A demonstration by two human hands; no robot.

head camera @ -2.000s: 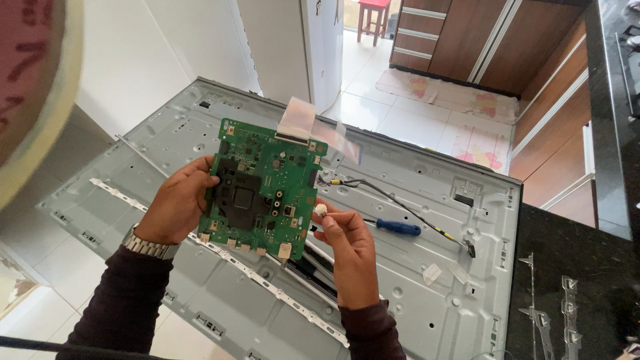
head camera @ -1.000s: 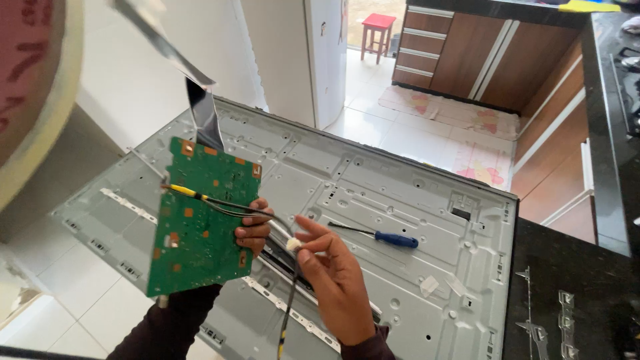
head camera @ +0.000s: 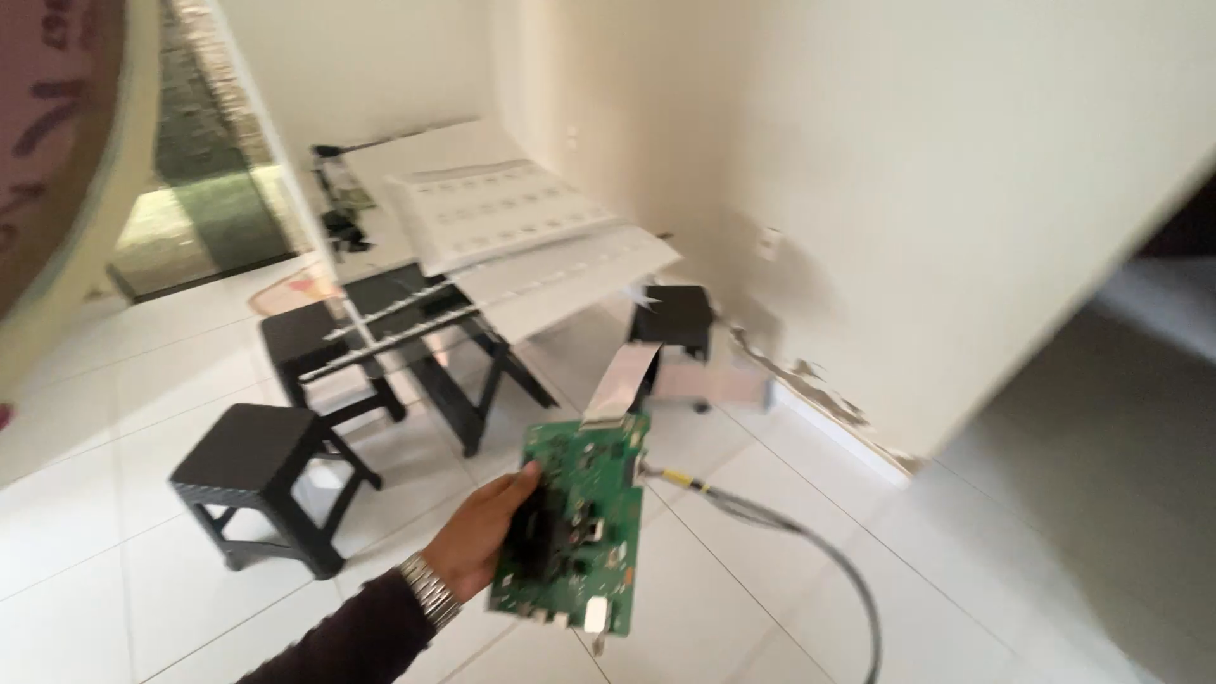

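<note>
My left hand [head camera: 484, 532], with a metal watch at the wrist, grips a green circuit board [head camera: 613, 532] by its left edge, thumb on the component side. A pale flat ribbon cable [head camera: 622, 380] rises from the board's top, and a second pinkish strip [head camera: 712, 382] reaches right, blurred. From the board's right side a grey cable [head camera: 807, 532] with a yellow band curves down out of the frame. Dark and light connectors sit along the board's lower edge. My right hand is out of view.
Black plastic stools [head camera: 252, 456] stand on the white tiled floor at left. Behind them a folding table [head camera: 475, 380] bears white panels [head camera: 522, 209] that overhang its edge. A wall [head camera: 855, 190] with damaged paint near its base rises at right. A round object [head camera: 57, 133] blocks the upper left.
The view has swung away from the large metal panel and the blue-handled screwdriver to the stools and folding table. The board's component side faces me again. My right hand has left the view.
</note>
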